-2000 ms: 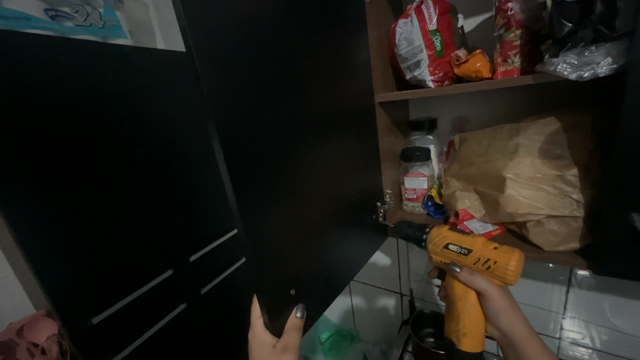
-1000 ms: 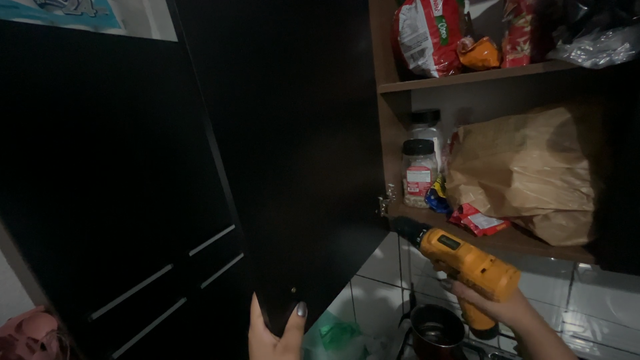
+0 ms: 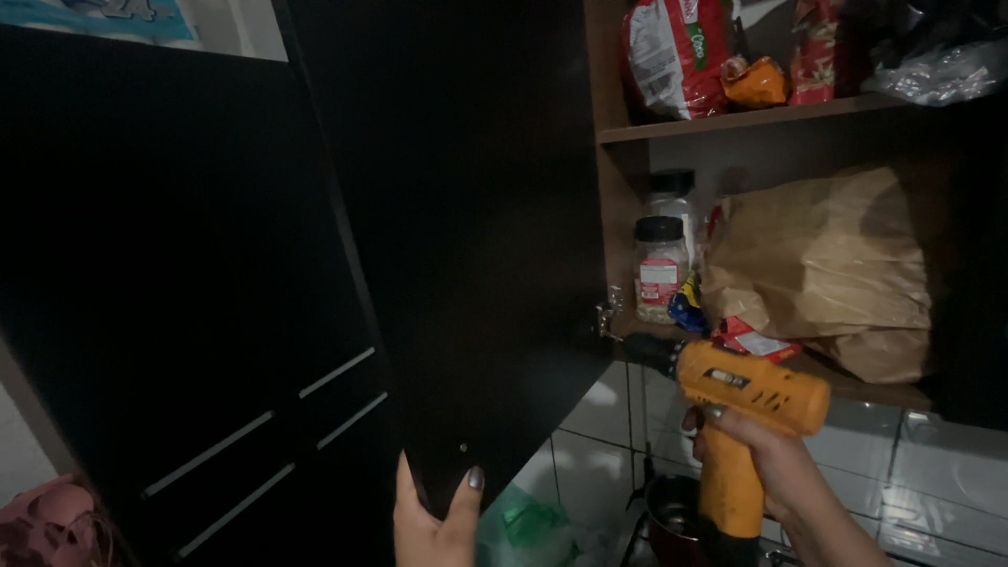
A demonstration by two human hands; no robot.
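Note:
My left hand [image 3: 438, 516] grips the lower corner of a dark cabinet door [image 3: 472, 236], thumb on the face near a small screw or hole. My right hand [image 3: 756, 449] holds an orange cordless drill [image 3: 748, 386] by its handle. The drill's black chuck [image 3: 650, 350] points left, its tip at or very near the metal hinge [image 3: 605, 315] between the door and the cabinet side. Whether the bit touches a screw there I cannot tell.
On the cabinet shelves are a brown paper bag [image 3: 827, 276], jars with black lids [image 3: 660, 268], a blue packet [image 3: 689, 307] and a red-and-white package [image 3: 677, 59]. Below, a dark pot [image 3: 673, 508] stands on the stove, near a green plastic bag [image 3: 535, 524] and tiled wall [image 3: 850, 449]. Dark cupboards [image 3: 173, 236] are at left.
The drill has tilted between frames; its handle now hangs more upright than one second ago, and its chuck stays near the hinge. My left hand stays on the door corner.

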